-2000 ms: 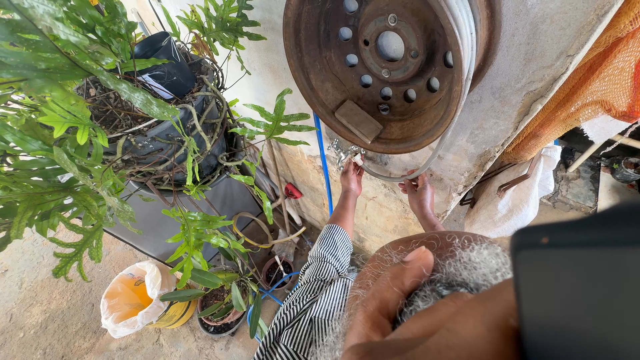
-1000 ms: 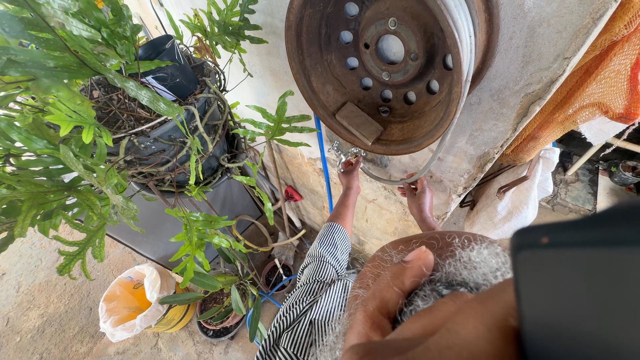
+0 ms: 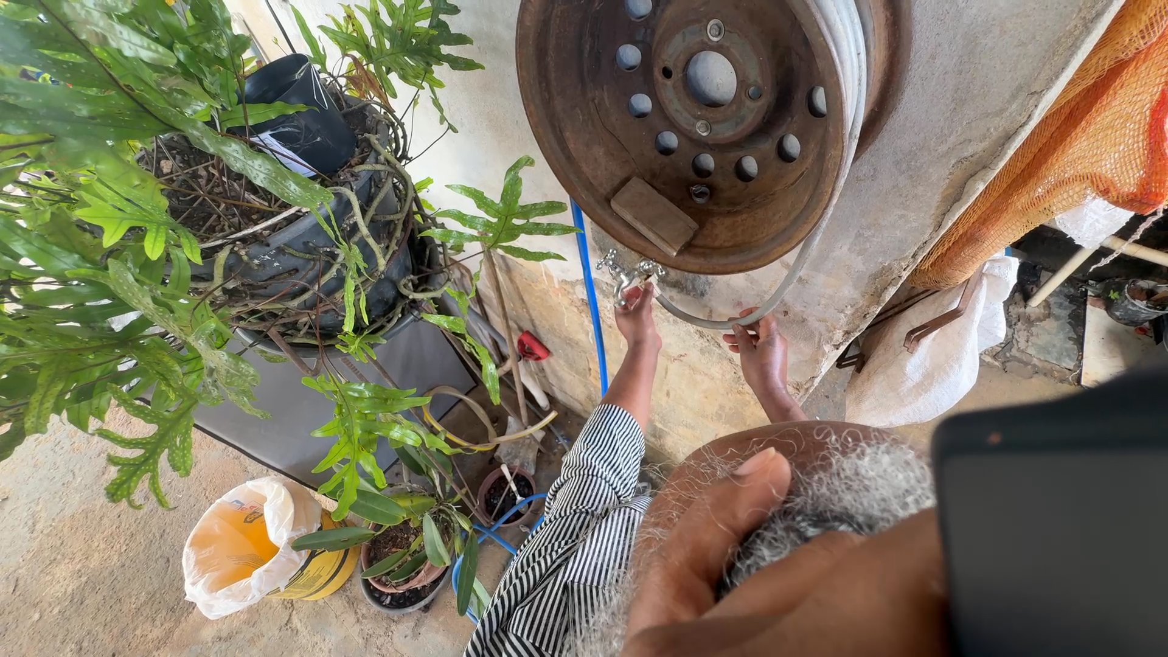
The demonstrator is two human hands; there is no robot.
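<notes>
My left hand (image 3: 637,317), below a striped sleeve, has its fingertips at the underside of a chrome tap (image 3: 628,276) on the wall, around the end of a grey hose (image 3: 787,285). To the right, my right hand (image 3: 762,356) holds the hose's lower bend between thumb and fingers. The hose curves up around a rusty steel wheel rim (image 3: 712,78) on the wall. A rectangular block (image 3: 654,215) lies inside the rim. Fingers hide the exact join of hose and tap.
Another, larger hand (image 3: 730,557) is close to the camera over grey hair, beside a dark blurred object (image 3: 1058,520). Leafy potted plants (image 3: 319,265) and a lined yellow bucket (image 3: 260,547) stand left. A blue hose (image 3: 591,301) runs down the wall; orange netting (image 3: 1049,155) hangs right.
</notes>
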